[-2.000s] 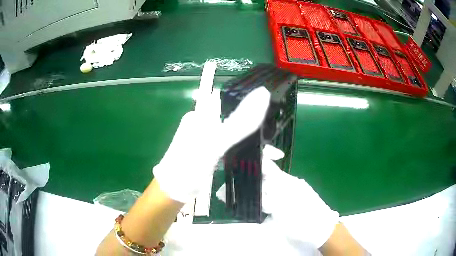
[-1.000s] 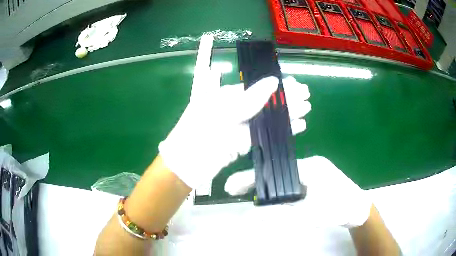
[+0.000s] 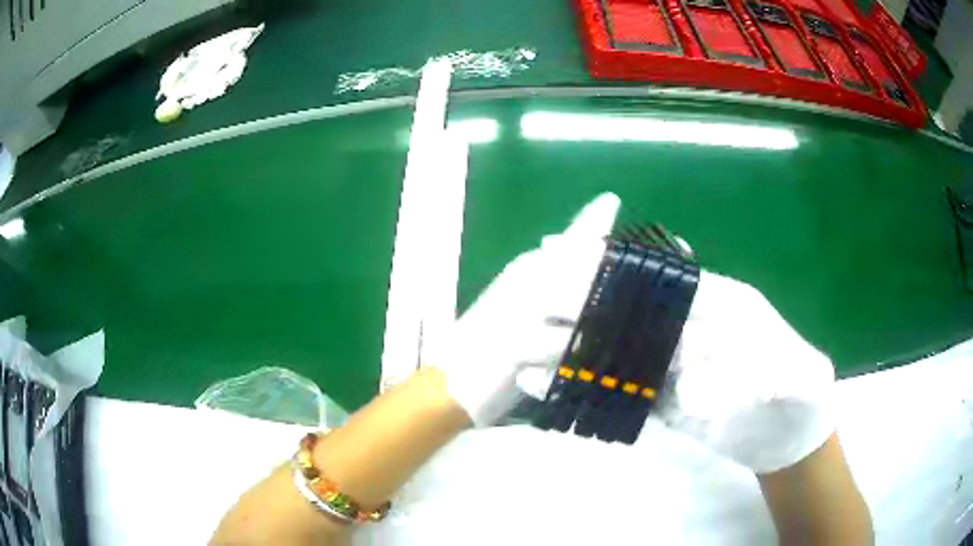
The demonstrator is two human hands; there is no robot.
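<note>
A stack of black phone middle frames [image 3: 629, 325] is held between my two hands, right of the middle of the view. It is tilted, with its ridged side towards me and a row of small orange marks near its lower end. My left hand [image 3: 539, 315], in a white glove, grips the stack's left side, thumb pointing up. My right hand [image 3: 752, 368], also gloved in white, holds its right side. My right fingers are mostly hidden behind the stack.
White divider strips [image 3: 424, 224] lie across the green surface [image 3: 245, 235]. A red tray [image 3: 726, 80] with frames stands at the upper right. A crumpled white rag [image 3: 208, 69] lies upper left. Clear film [image 3: 261, 395] is near my left forearm. A packing tray [image 3: 37, 427] stands lower left.
The stack has turned from a long upright view to a shorter, tilted one and moved right. Orange marks now show instead of red ones. Both hands have shifted right with it.
</note>
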